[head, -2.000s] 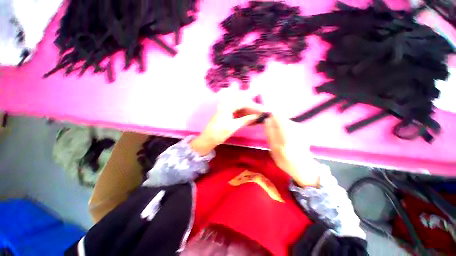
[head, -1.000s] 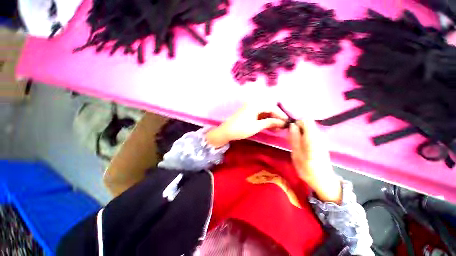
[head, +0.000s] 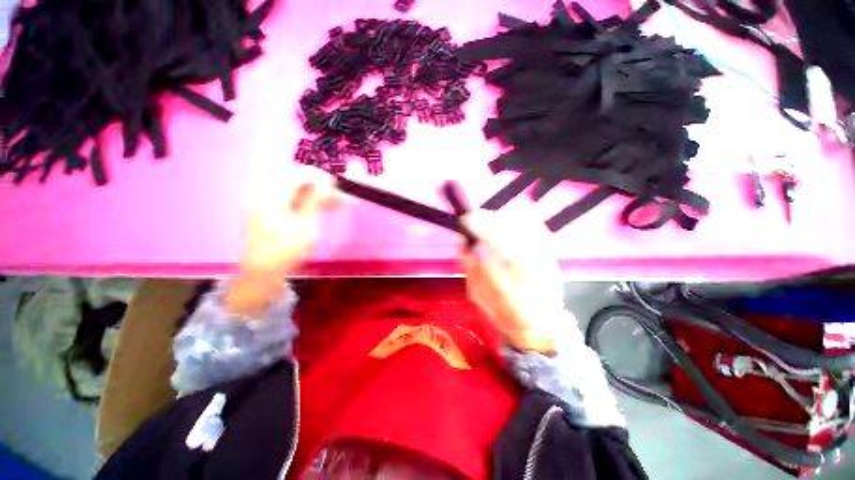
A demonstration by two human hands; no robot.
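A black webbing strip (head: 398, 203) is stretched between my hands above the table's near edge. My left hand (head: 291, 220), blurred and overexposed, holds its left end at the fingertips. My right hand (head: 502, 267) holds the other end, and a short dark piece (head: 454, 197) sticks up from its fingers. I cannot tell whether a buckle is on the strip. The pile of small glossy black tri-glide buckles (head: 352, 117) lies beyond my hands. The loose heap of black webbing strips (head: 600, 112) lies to their right, with a webbing loop (head: 647, 212) at its near edge.
A second heap of black strips (head: 122, 70) lies at left on the pink table (head: 187, 234). Small dark and metal items (head: 786, 178) lie at the right. Below the table edge are a cardboard box (head: 141, 347) at left and a red object with black straps (head: 741, 375) at right.
The view has swung to the right. My hands were close together at a small black piece; now they are apart with the strip drawn out between them.
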